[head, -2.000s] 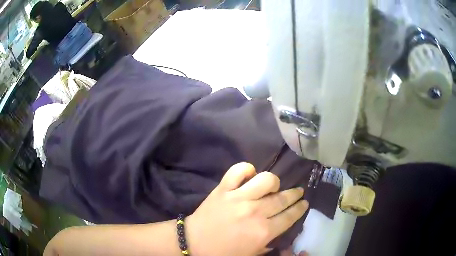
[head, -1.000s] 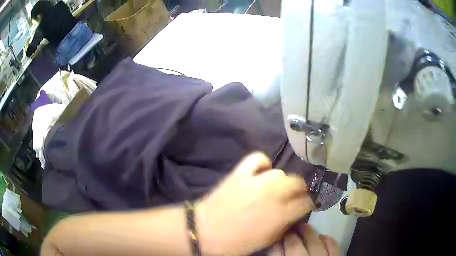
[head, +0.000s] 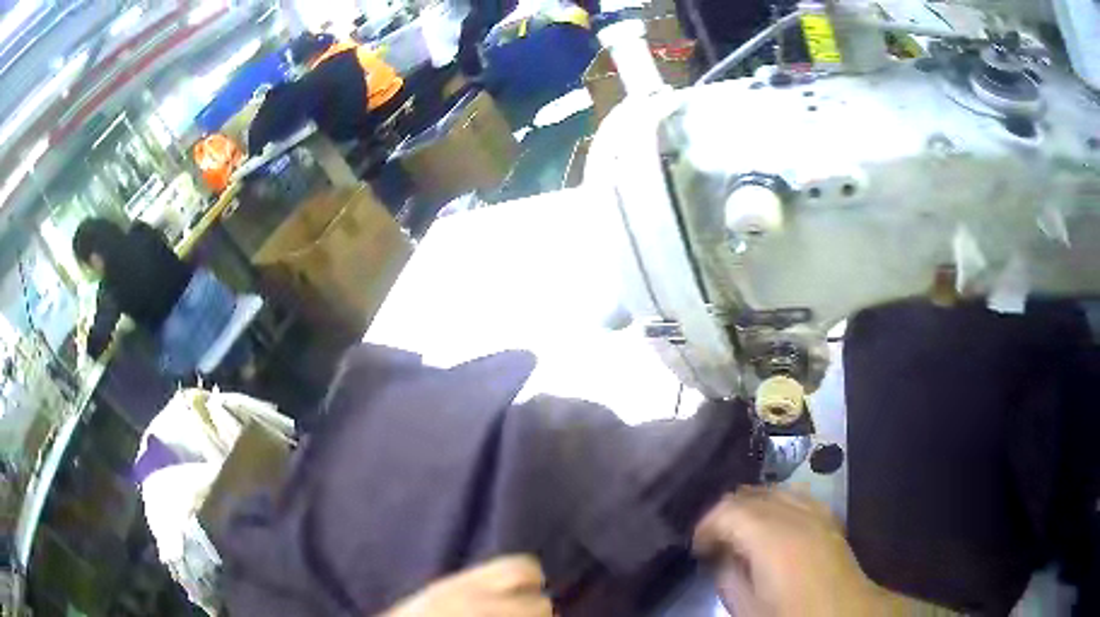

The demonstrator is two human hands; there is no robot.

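The dark purple garment piece (head: pixel 410 458) lies limp and folded left of the needle, with one part running up under the machine head (head: pixel 694 265). My left hand (head: pixel 489 591) is at the bottom edge, partly cut off, its fingers curled on the cloth. My right hand (head: pixel 784 548) is just below the needle area, its fingertips closed on the cloth's near edge. The cream tension knob (head: pixel 780 400) sits low on the head above my right hand. The metal needle plate (head: pixel 789 456) shows beside the cloth. The needle tip is hidden.
A near-black cloth (head: pixel 953 446) lies right of the needle under the machine arm. The white table top (head: pixel 507 271) shows behind the garment. A box heaped with white cloth (head: pixel 181 482) stands at left. Cardboard boxes (head: pixel 332 253) and a seated person (head: pixel 145 283) are farther back.
The view has tilted up, showing more of the workshop and machine. My left hand has moved left, away from the needle. My right hand is now plainly visible on the cloth.
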